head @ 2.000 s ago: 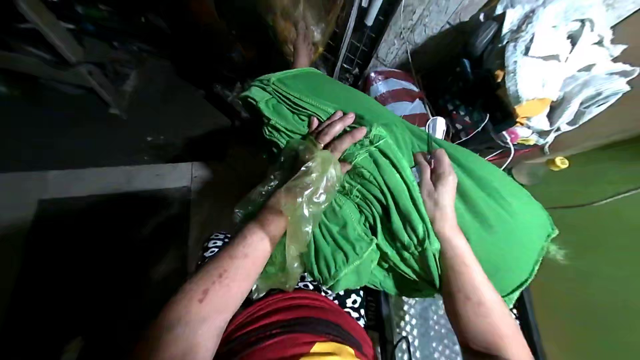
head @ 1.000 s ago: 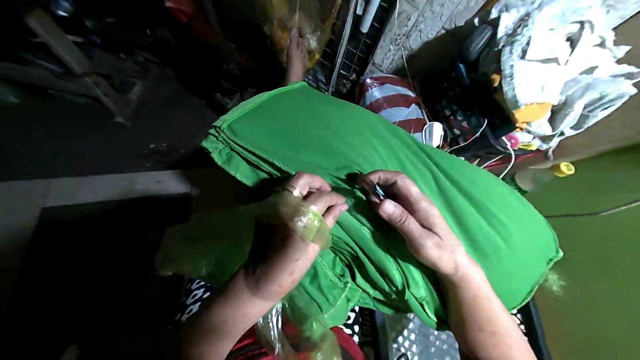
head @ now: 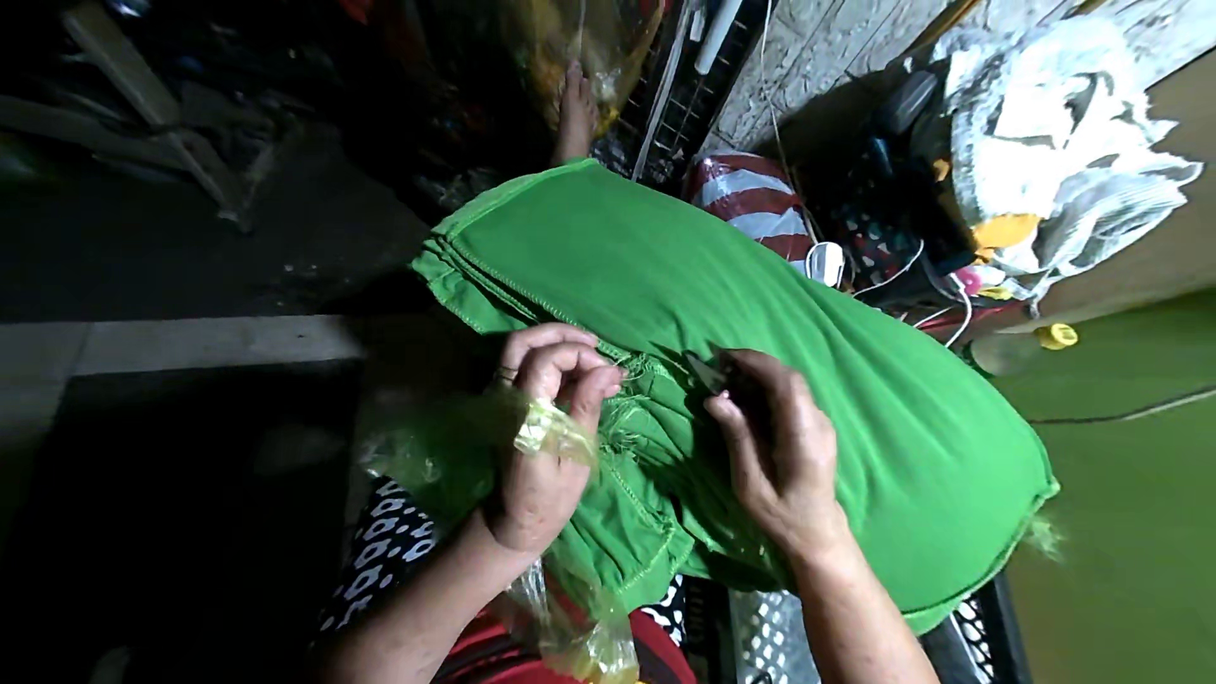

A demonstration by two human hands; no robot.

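Green fabric (head: 760, 313) with stitched edges lies folded and gathered across my lap. My left hand (head: 551, 418) pinches fine loose threads (head: 622, 372) at a gathered seam. A clear yellowish plastic bag (head: 556, 432) hangs around that hand's palm and wrist. To the right, my right hand (head: 784, 437) holds a small dark pointed blade (head: 705, 372), its tip towards the seam; the rest of this tool is hidden in the fingers.
White cloth or plastic scraps (head: 1035, 133) bulge from a container at upper right. Near it are a red-and-white striped bundle (head: 750, 199), a white plug-like device (head: 825, 263) with cords, and a yellow-capped bottle (head: 1012, 351). A bare foot (head: 576, 109) shows beyond the fabric.
My left hand, lying spread on the fabric two seconds ago, now pinches threads at the seam. My right hand has moved left over the cloth, and the fabric's far left part lies flatter.
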